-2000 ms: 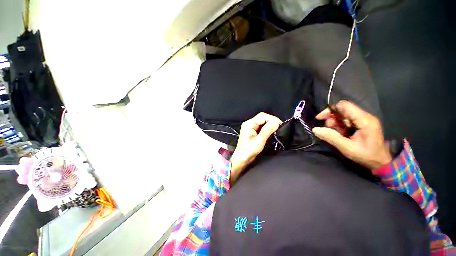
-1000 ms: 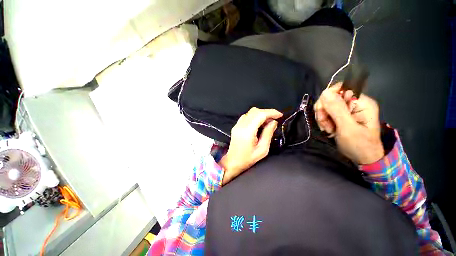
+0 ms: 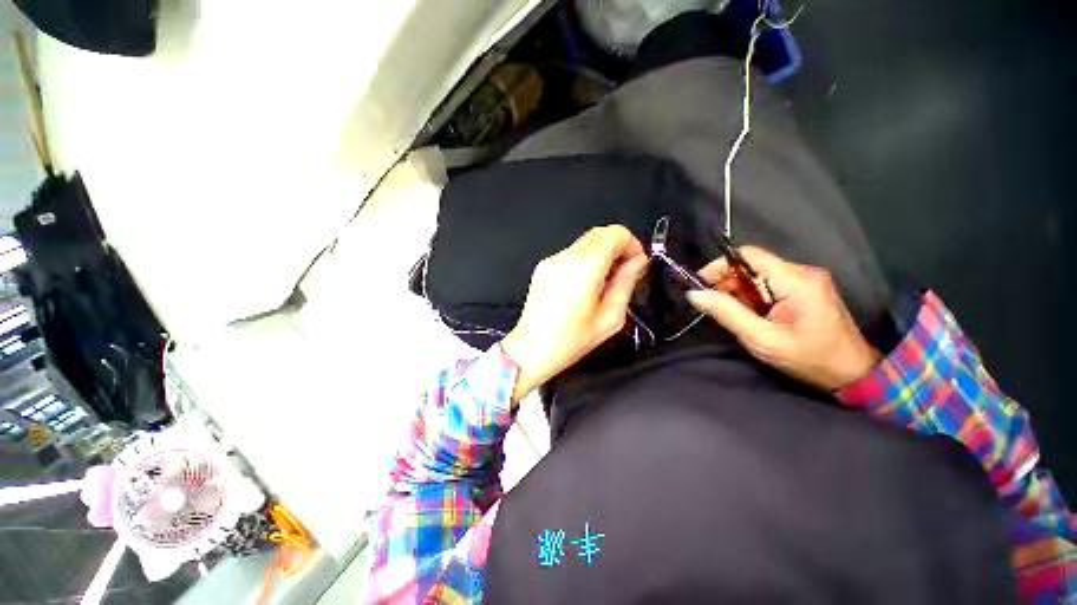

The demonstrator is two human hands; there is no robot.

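Note:
A black fabric bag or pouch (image 3: 549, 225) lies on my lap. A silver zipper slider and pull (image 3: 660, 236) stands at its opening, with a pale toothed zip line looped below. My left hand (image 3: 579, 296) pinches the opening's edge just left of the slider. My right hand (image 3: 785, 310) holds small red-gripped snips (image 3: 749, 277), dark points toward the upper left, and its thumb and fingertip are at the zip line right of the slider. What the fingertips pinch is partly hidden.
A pale cord (image 3: 738, 142) hangs over my right thigh. The white cloth-covered table (image 3: 236, 130) is at the left, with black pieces (image 3: 89, 307) beyond it. A pink-and-white fan (image 3: 175, 499) and orange cord (image 3: 287, 541) are at the lower left. A blue item (image 3: 776, 47) is at the top.
My right hand has come down from its raised, blurred position, back to the zip beside my left hand. The snips now point to the upper left. The camera view has also shifted.

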